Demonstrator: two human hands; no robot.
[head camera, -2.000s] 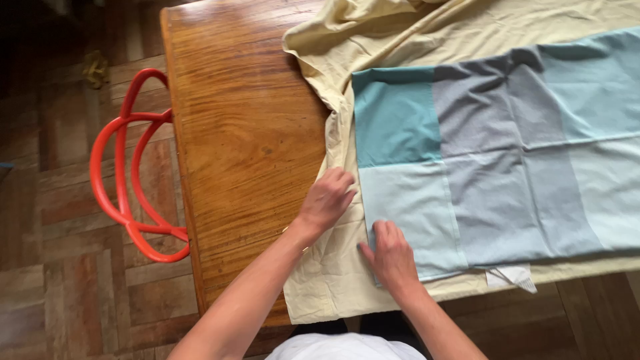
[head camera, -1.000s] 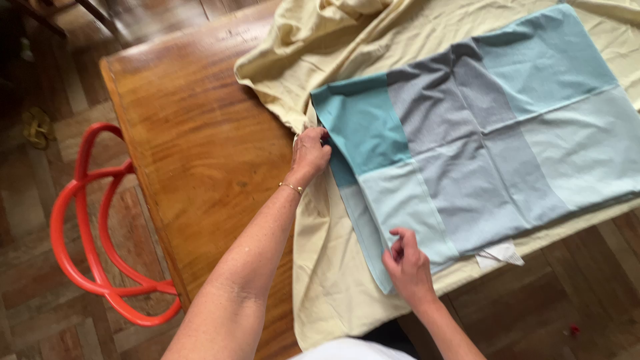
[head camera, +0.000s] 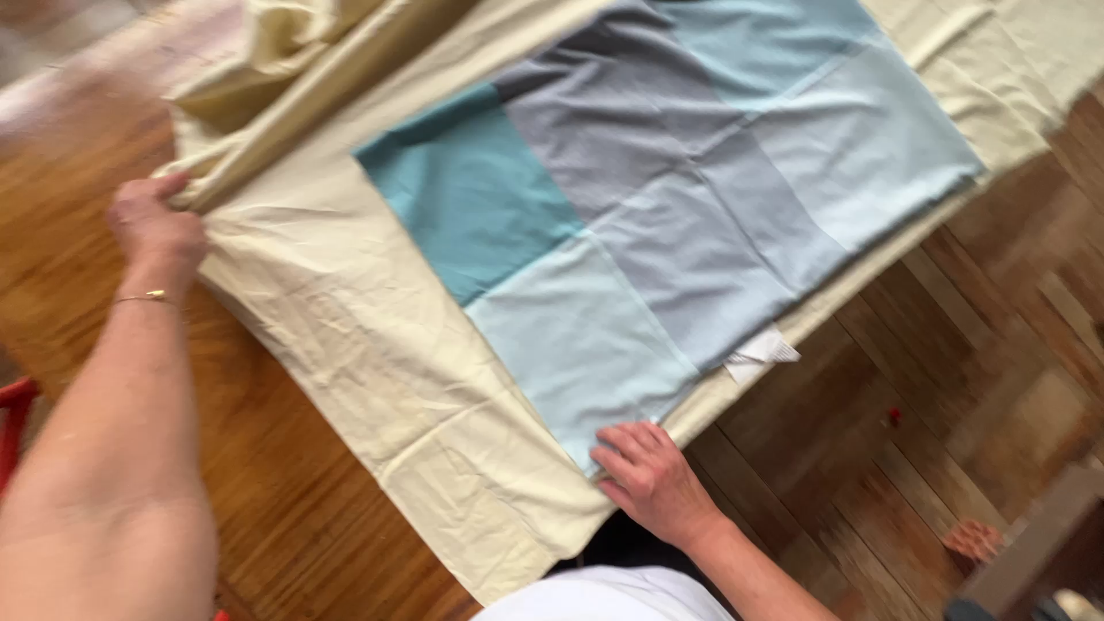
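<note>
A folded patchwork cloth (head camera: 604, 216) in teal, grey and pale blue lies on top of a cream cloth (head camera: 345, 345) spread over the wooden table. At the left, my left hand (head camera: 159, 220) grips the cream cloth's edge, close to its bunched folds. Near me, my right hand (head camera: 642, 474) rests at the patchwork's lower corner, fingers bent over it and the cream edge; whether they pinch the fabric I cannot tell. A white tag (head camera: 759, 354) sticks out beneath the patchwork's near edge.
The wooden table top (head camera: 285, 466) shows at the left and below the cream cloth. Part of a red chair (head camera: 15, 423) stands at the far left. Beyond the table's near edge lies a wood-patterned floor (head camera: 819, 431), with a dark piece of furniture (head camera: 1035, 552) at the lower right.
My left hand has moved left, away from the patchwork, with the cream cloth's edge, which now spreads farther out beside the patchwork. My right hand has come down onto the patchwork's near corner.
</note>
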